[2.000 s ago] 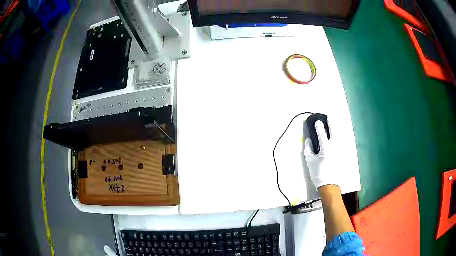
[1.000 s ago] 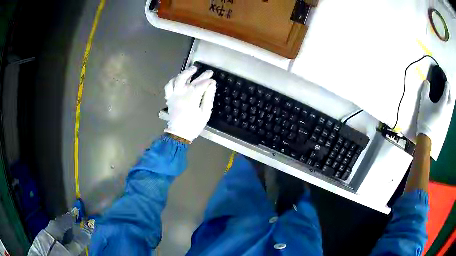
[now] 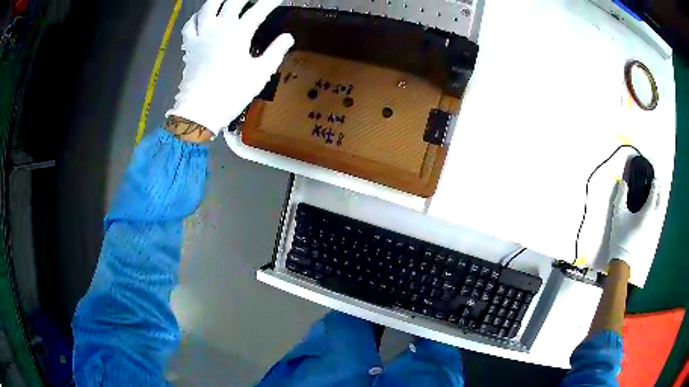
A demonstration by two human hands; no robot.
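My left hand (image 3: 227, 64), in a white glove, is at the left end of the black panel (image 3: 363, 45) behind the brown fixture board (image 3: 363, 140). Its fingers and thumb are spread around the panel's end; whether they grip it cannot be told. The board has handwritten black marks, round holes and black side blocks, with nothing lying on it. My right hand (image 3: 633, 223), also gloved, rests over the black corded mouse (image 3: 640, 181) on the white tabletop (image 3: 529, 151).
A black keyboard (image 3: 408, 268) lies on a white pull-out tray (image 3: 340, 298) below the tabletop. A ring-shaped tape roll (image 3: 641, 85) is at the upper right. A perforated metal plate (image 3: 423, 13) is behind the panel. An orange-red sheet (image 3: 653, 344) is at lower right.
My left hand has moved from the keyboard's left end up to the black panel. My right hand has stayed on the mouse. The view has swung down, then partly back up.
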